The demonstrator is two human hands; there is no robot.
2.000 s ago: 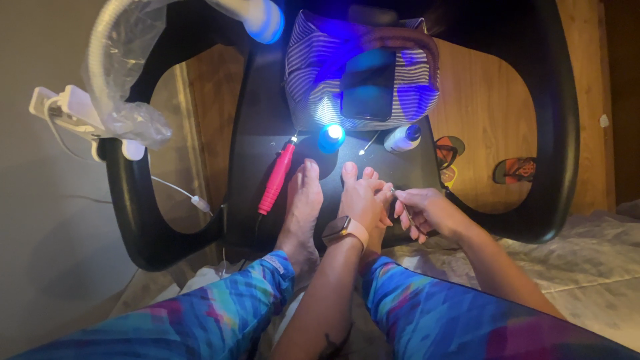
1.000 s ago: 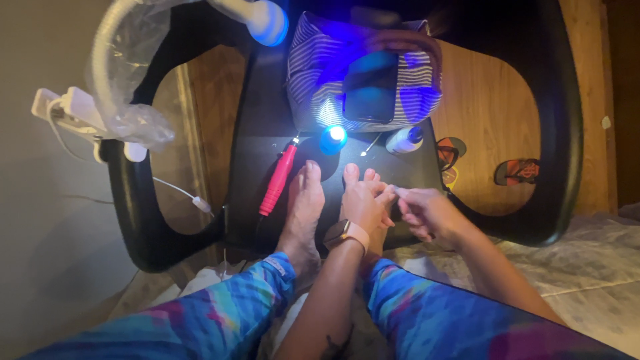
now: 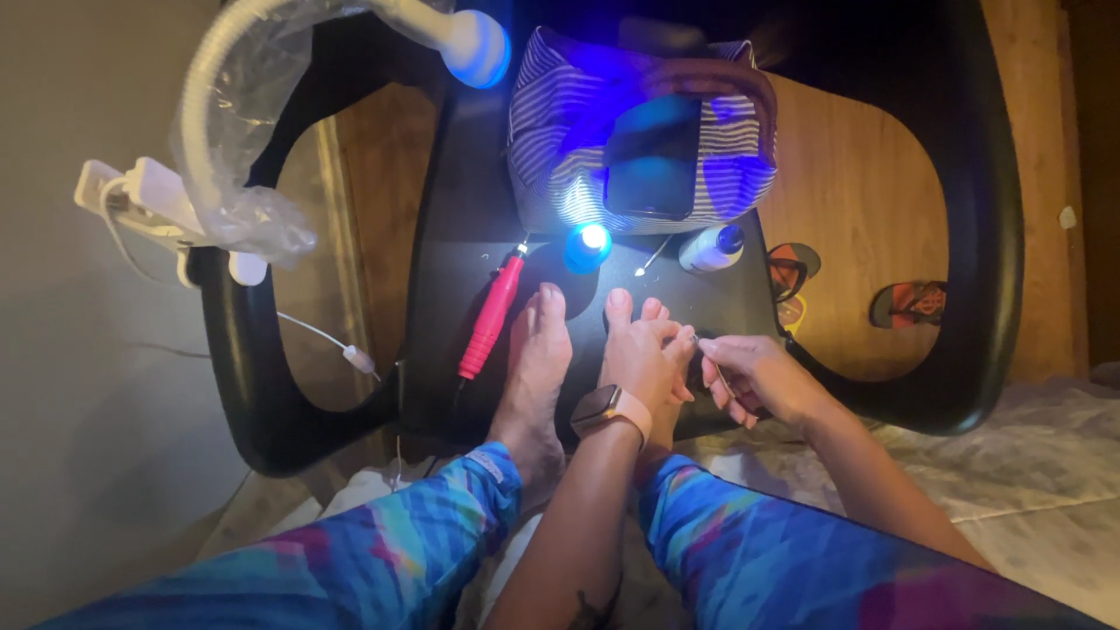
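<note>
My left hand (image 3: 646, 357), a watch (image 3: 598, 409) on its wrist, lies over my right foot (image 3: 619, 308) and grips its outer toes. Beside it, my right hand (image 3: 751, 374) pinches a thin metal tool (image 3: 723, 378) whose tip is at the small toes; its exact kind cannot be told. My left foot (image 3: 535, 359) rests on the black chair seat (image 3: 560, 407). Left of that foot lies a red pen-shaped electric nail drill (image 3: 493, 313). Above the toes are a lit blue round object (image 3: 587, 248), a small white-tipped tool (image 3: 652, 256) and a white bottle with a dark cap (image 3: 710, 249).
A striped bag (image 3: 551, 131) with a phone (image 3: 653, 157) on it stands at the seat's back. A flexible-neck lamp (image 3: 472, 48) clamps onto the left armrest (image 3: 249, 385); the right armrest (image 3: 980, 219) curves opposite. Flip-flops (image 3: 910, 304) lie on the wooden floor. A cable (image 3: 315, 331) hangs at left.
My right hand has shifted slightly at the outer toes, and the thin tool in its fingers now shows more plainly. My left hand stays on the right foot.
</note>
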